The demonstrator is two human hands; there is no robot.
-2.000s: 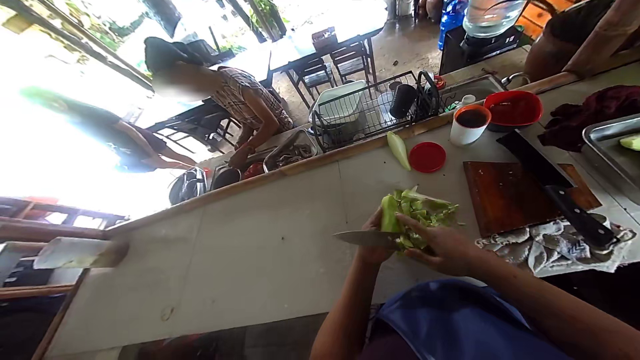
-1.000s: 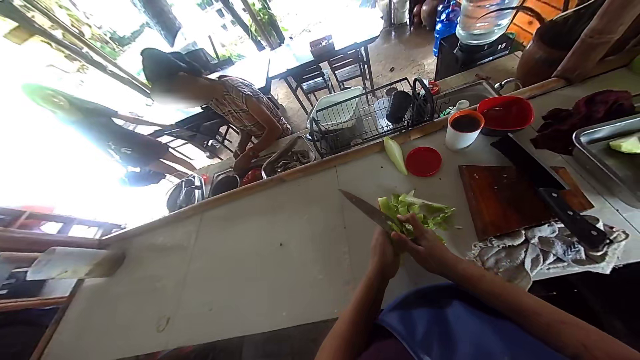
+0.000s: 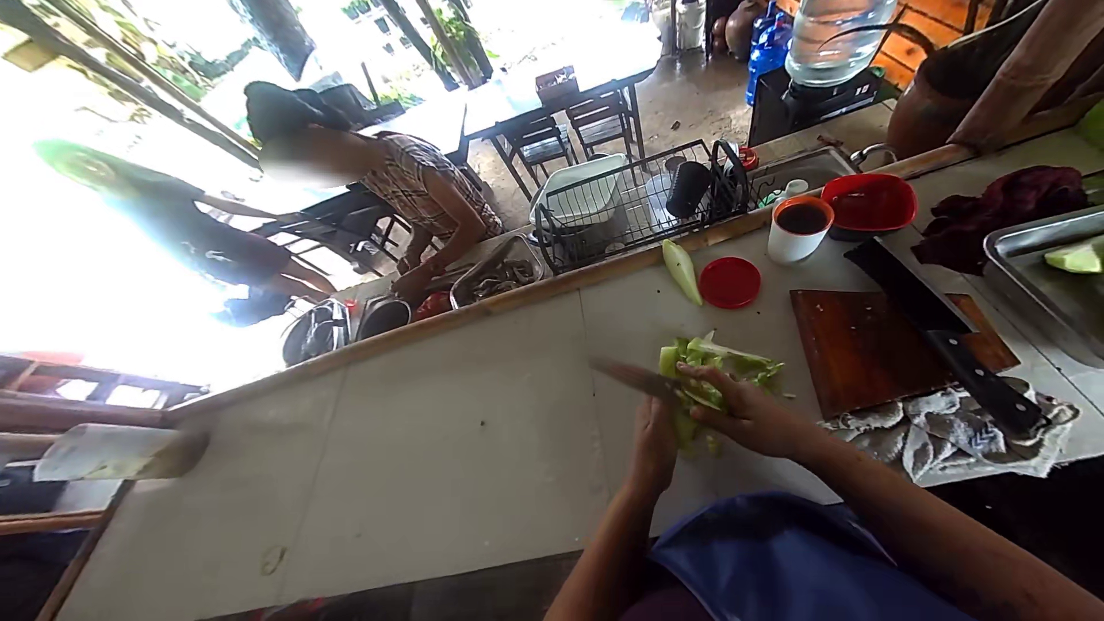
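Note:
My right hand (image 3: 749, 416) grips a kitchen knife (image 3: 634, 378), its slightly blurred blade pointing left above my left hand. Between my hands is a green vegetable piece (image 3: 686, 427), which my left hand (image 3: 655, 444) holds from the left. Pale green cut pieces and shavings (image 3: 733, 360) lie on the countertop just beyond my fingers. Farther back, a pale green wedge (image 3: 682, 272) rests beside a round red lid (image 3: 730, 283). To the right, a large black-handled cleaver (image 3: 914, 289) lies across a brown wooden cutting board (image 3: 849, 345).
A crumpled cloth (image 3: 949, 431) is at the board's near edge. Behind stand an orange-rimmed white cup (image 3: 798, 237) and a red bowl (image 3: 871, 203); a metal tray (image 3: 1035, 297) is at right. Past the counter's wooden edge are a wire rack (image 3: 630, 207) and a person (image 3: 431, 185) leaning over containers.
The knife blade has moved: it pointed left, then more steeply up and away, and now lies lower again. My hands stay together at the vegetable. The person at far left has shifted.

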